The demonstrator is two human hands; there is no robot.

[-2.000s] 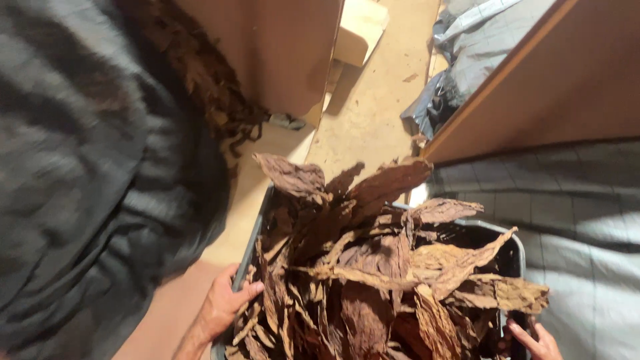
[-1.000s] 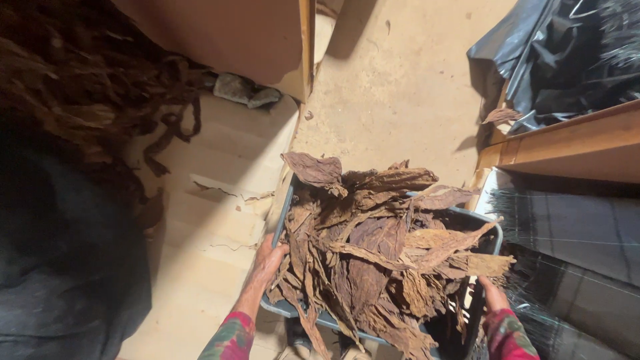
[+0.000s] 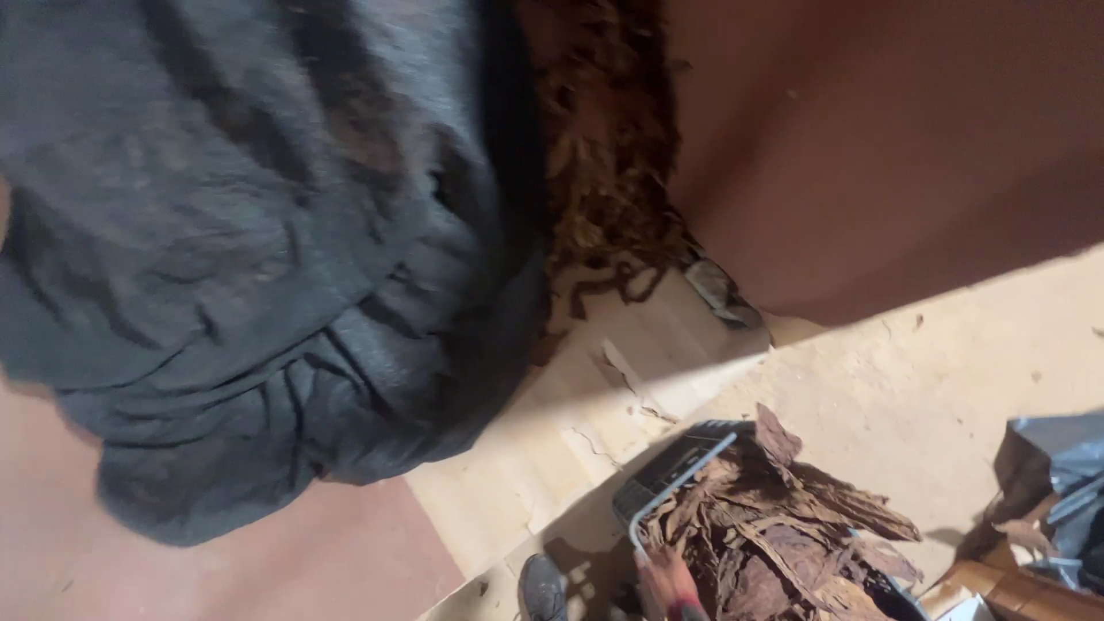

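A dark plastic crate (image 3: 677, 474) heaped with dry brown leaves (image 3: 776, 543) is low in the view, right of the middle. My left hand (image 3: 666, 580) grips the crate's rim at its near left corner, with a red cuff just behind it. Leaves stick up and out past the crate's far side. My right hand is out of view. A shoe (image 3: 543, 586) shows on the floor left of the crate.
A large bulk under a dark sheet (image 3: 302, 259) fills the left. Behind it lie loose brown leaves (image 3: 612, 172) beside a reddish-brown panel (image 3: 888, 155). Dark plastic sheeting (image 3: 1069, 483) and a wooden edge (image 3: 1018, 595) stand at the lower right.
The view has swung left, so the covered bulk fills more of it. My right hand, on the crate's right side a second ago, has left the view. My left hand has stayed on the rim.
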